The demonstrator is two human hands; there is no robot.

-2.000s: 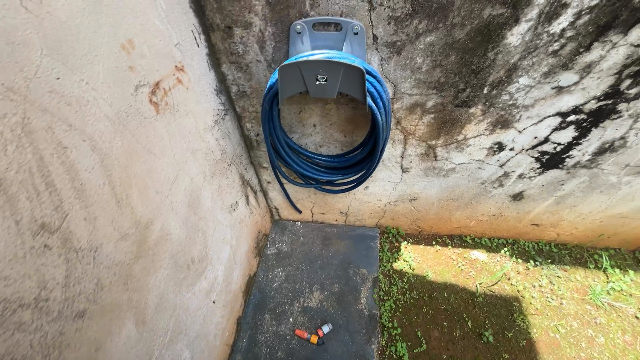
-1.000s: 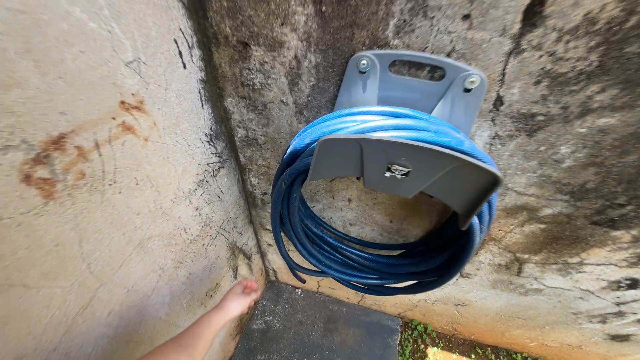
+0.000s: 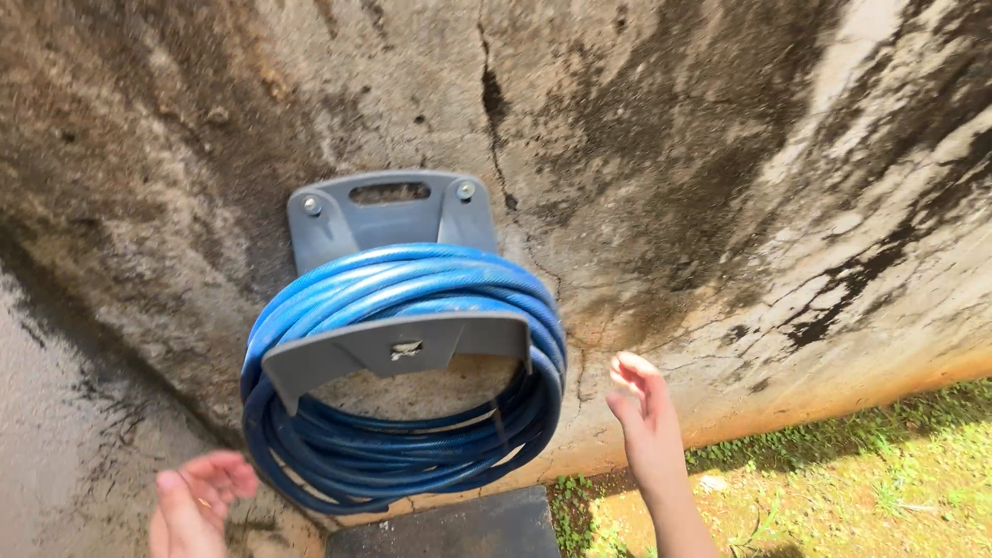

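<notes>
A coiled blue garden hose (image 3: 418,287) hangs on a grey plastic hose holder (image 3: 395,221), which two bolts fix to the stained wall. The holder's curved front lip crosses the coil, and a loose hose end shows at the bottom. At the lower left is my left hand (image 3: 203,496), its fingers curled loosely and nothing in it, just left of the coil's lower side. My right hand (image 3: 643,407) is raised to the right of the coil with its fingers apart and bent, empty. Neither hand appears to touch the hose.
A pale wall (image 3: 54,434) meets the cracked, mould-stained wall (image 3: 659,194) in a corner at the left. Below the coil lies a dark slab (image 3: 457,531). Grass and sunlit soil (image 3: 868,480) run along the wall's foot at the right.
Both hands now flank the coil; a second ago only one hand showed, low at the left by the pale wall. The view has moved closer to the holder since two seconds ago.
</notes>
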